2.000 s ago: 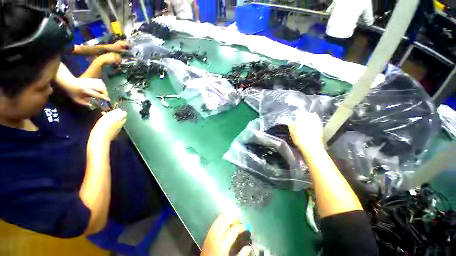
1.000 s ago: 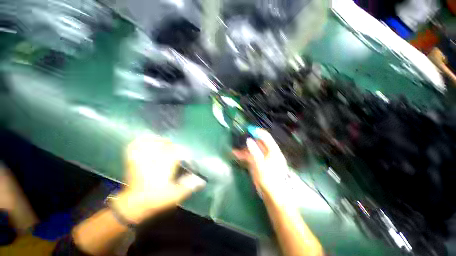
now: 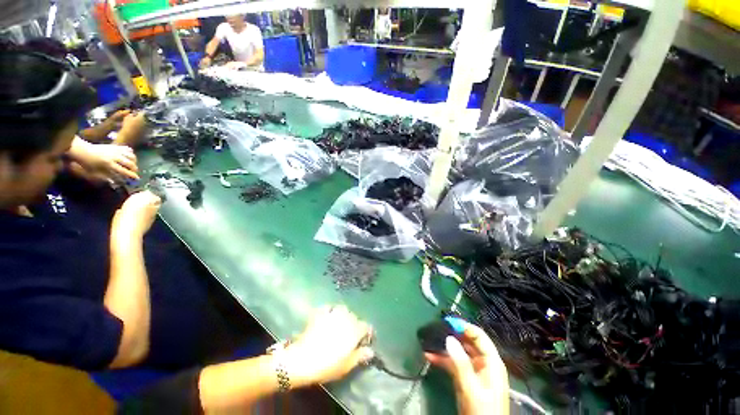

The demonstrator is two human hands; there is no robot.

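My left hand (image 3: 329, 344) is at the lower middle, over the bench edge, its fingers closed on the end of a thin black cable (image 3: 393, 371). The cable runs right toward my right hand. My right hand (image 3: 477, 369) holds a dark rounded housing (image 3: 436, 335) between thumb and fingers, with light blue on a fingertip. Whether the cable joins the housing is hidden. Pliers with pale handles (image 3: 428, 282) lie just beyond the right hand. A pile of small grey pieces (image 3: 352, 269) lies beyond the left hand.
A large black cable heap (image 3: 600, 316) lies at the right. An open clear bag with black housings (image 3: 373, 227) and a grey bag (image 3: 515, 154) stand behind. A pale post (image 3: 613, 121) rises at the right. A person (image 3: 73, 267) sits close at the left.
My right hand has left the clear bag and now holds a dark housing near my left hand. The view has swung, first blurred, and now shows the cable heap more fully.
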